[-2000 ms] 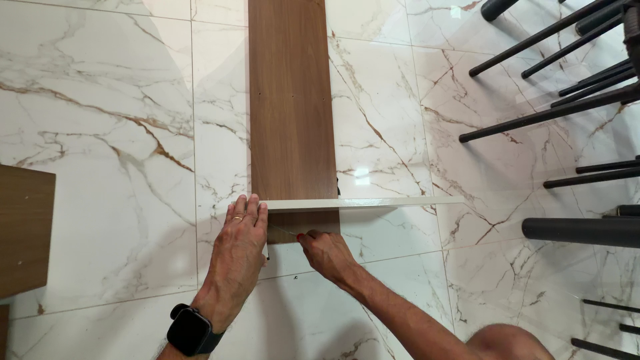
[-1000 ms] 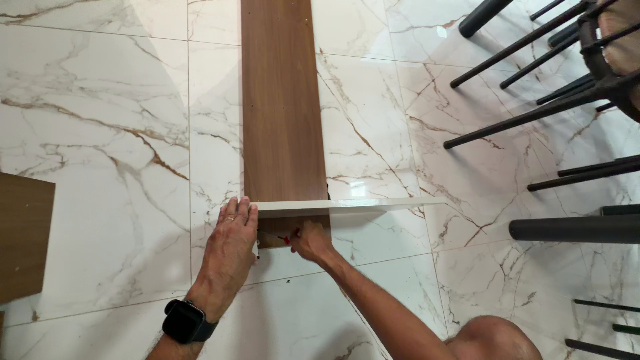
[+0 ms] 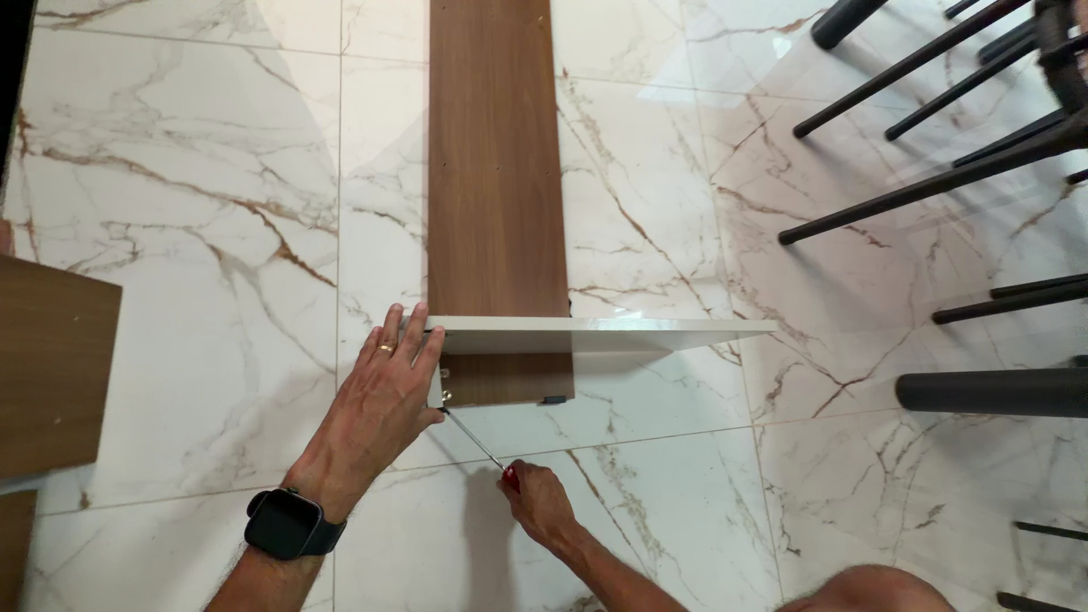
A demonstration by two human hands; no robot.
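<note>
A long wood-grain board (image 3: 497,170) lies on the marble-look floor, crossed near its lower end by a white panel (image 3: 612,325) standing on edge. My left hand (image 3: 395,370) rests on the panel's left end, fingers over its top edge and thumb stretched down beside the board. In my right hand (image 3: 540,501) is a screwdriver (image 3: 476,440) with a red handle; its shaft points up and left, the tip close to my left thumb at the board's lower left corner. Small metal fittings (image 3: 446,395) sit at that corner. A small dark piece (image 3: 553,399) is on the board's lower edge.
Several dark chair or stool legs (image 3: 901,183) reach in from the right. Another wood-grain panel (image 3: 55,370) lies at the left edge, with a further brown piece (image 3: 17,544) below it. My bare knee (image 3: 875,591) shows at the bottom right.
My right hand has moved from the short end of the board below the white panel to lower down, and the screwdriver's shaft now shows. My left hand stays on the panel's left end.
</note>
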